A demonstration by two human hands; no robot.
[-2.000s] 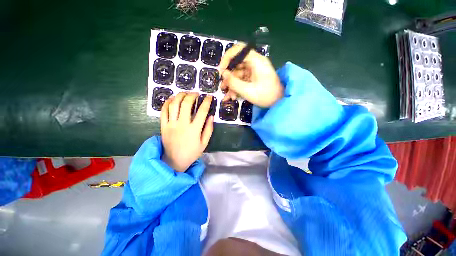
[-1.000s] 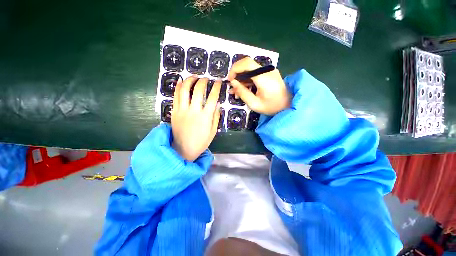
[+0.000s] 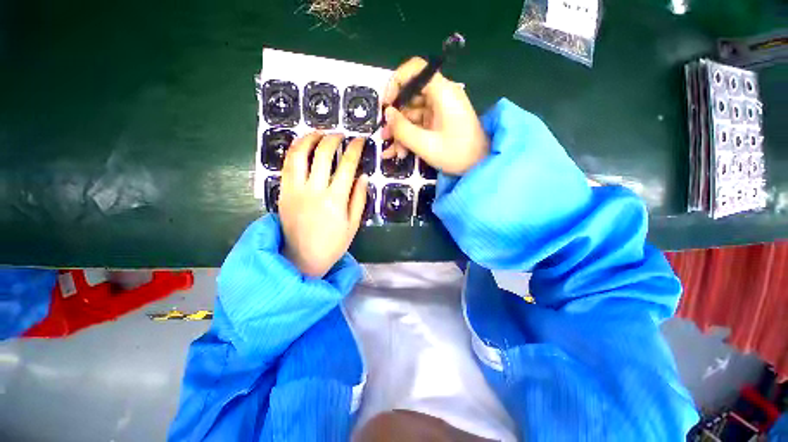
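A white-edged sheet (image 3: 298, 65) with rows of rounded black square units (image 3: 321, 105) lies on the green bench in front of me. My left hand (image 3: 321, 203) rests flat on the sheet, fingers slightly spread over its middle and lower rows, holding nothing. My right hand (image 3: 436, 125) holds slim black tweezers (image 3: 423, 78), tilted, with the back end up and to the right. Their tips are near the upper and middle rows; my fingers and blur hide whether they grip a part. The right hand hides part of the sheet's right side.
A heap of fine gold-brown metal parts (image 3: 333, 9) lies beyond the sheet. A clear labelled bag (image 3: 560, 39) lies to its right. Stacked pale sheets (image 3: 736, 138) stand at the right. The bench's front edge runs before me; a red object (image 3: 112, 302) is on the floor at left.
Since one second ago, the tweezers are steeper, with their back end raised, and the right hand sits slightly higher against the sheet. The whole view has shifted a little. The left hand stays on the sheet.
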